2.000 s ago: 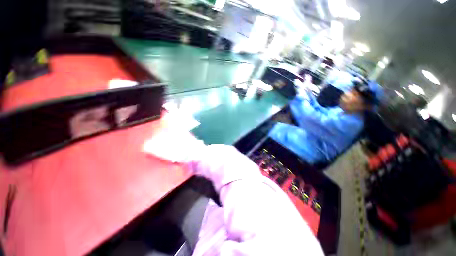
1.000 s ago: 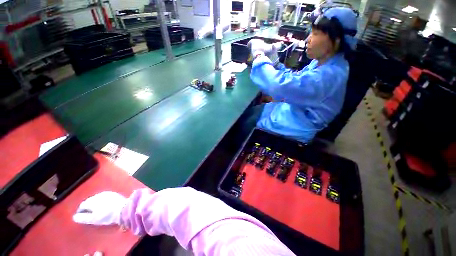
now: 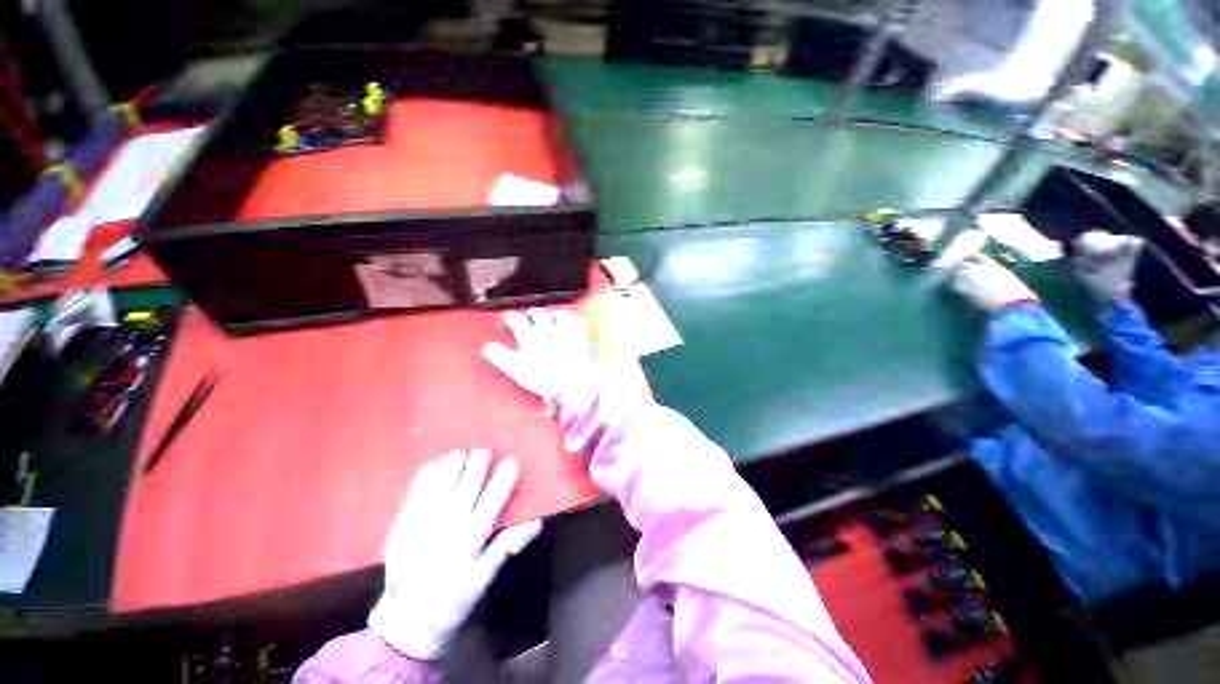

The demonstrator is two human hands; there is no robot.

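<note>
My left hand (image 3: 448,541), in a white glove, rests palm down at the front edge of the red mat (image 3: 308,468), fingers spread and holding nothing. My right hand (image 3: 555,358), also gloved, lies palm down on the mat near the front wall of the black bin, fingers spread and empty. The high-walled bin (image 3: 321,267) has a red lining, a few parts-covered boards (image 3: 335,120) at its back left and torn labels on its front wall. Dark tweezers (image 3: 181,421) lie on the left of the mat.
Right of the bin, a pale sheet (image 3: 642,321) lies on the green bench (image 3: 789,334). A low tray (image 3: 856,601) with rows of boards is at lower right. A coworker's blue sleeve (image 3: 1057,374) and gloved hands are at right. Boards (image 3: 121,374) and papers lie at left.
The view has swung left, bringing the whole bin front and tweezers into sight. My left hand now shows fully. My right hand's fingers are now spread near the bin's right corner.
</note>
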